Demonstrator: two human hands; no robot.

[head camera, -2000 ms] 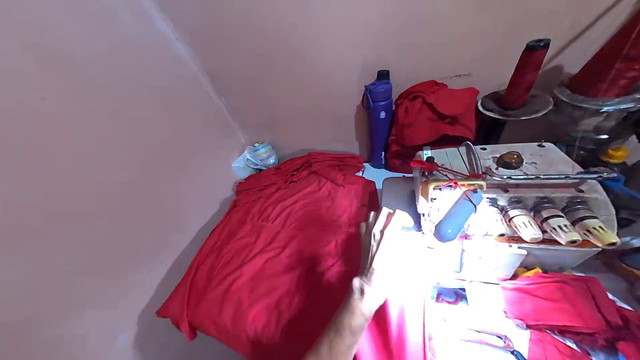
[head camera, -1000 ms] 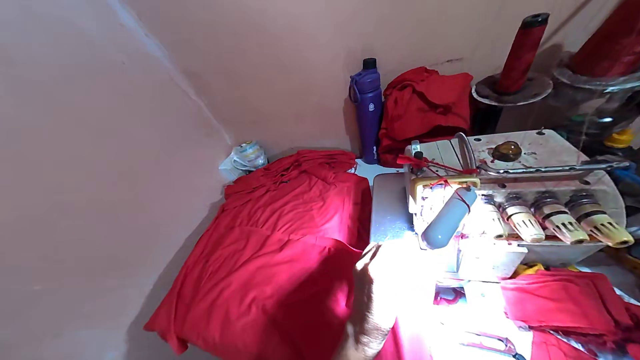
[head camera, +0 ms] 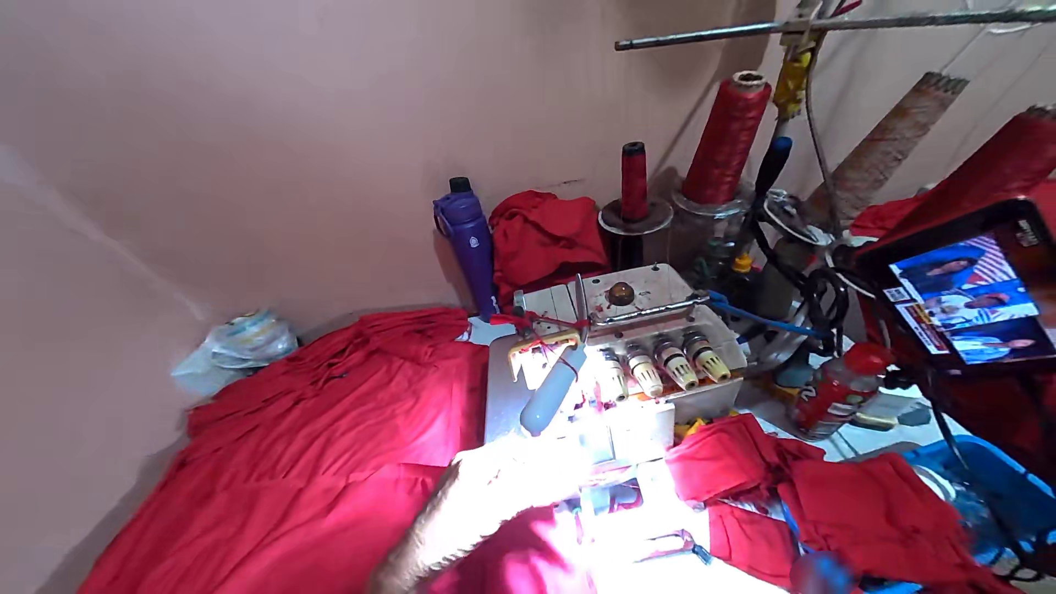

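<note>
Below the front of an overlock sewing machine (head camera: 643,289) lies my left hand (head camera: 511,470), washed out by the lamp's glare. Red fabric (head camera: 528,549) is beneath it; whether the fingers grip it does not show. Strong light also covers what seems to be my right forearm (head camera: 709,573) at the bottom edge, and that hand cannot be made out. Thread snips (head camera: 664,540) rest on the bright work surface between the arms. A grey lamp (head camera: 553,392) hangs over the machine's needle area, beside a row of several tension dials (head camera: 676,363).
A large pile of red garments (head camera: 330,445) spreads at left. Behind stand a purple bottle (head camera: 468,247) and red thread cones (head camera: 726,140). At right are folded red pieces (head camera: 883,511), a red spray can (head camera: 841,392), a blue basket (head camera: 1002,478) and a phone with a lit screen (head camera: 965,297).
My left hand has moved toward the machine's front and lies flatter across the red fabric. The view has swung to the right, bringing the phone and basket into sight.
</note>
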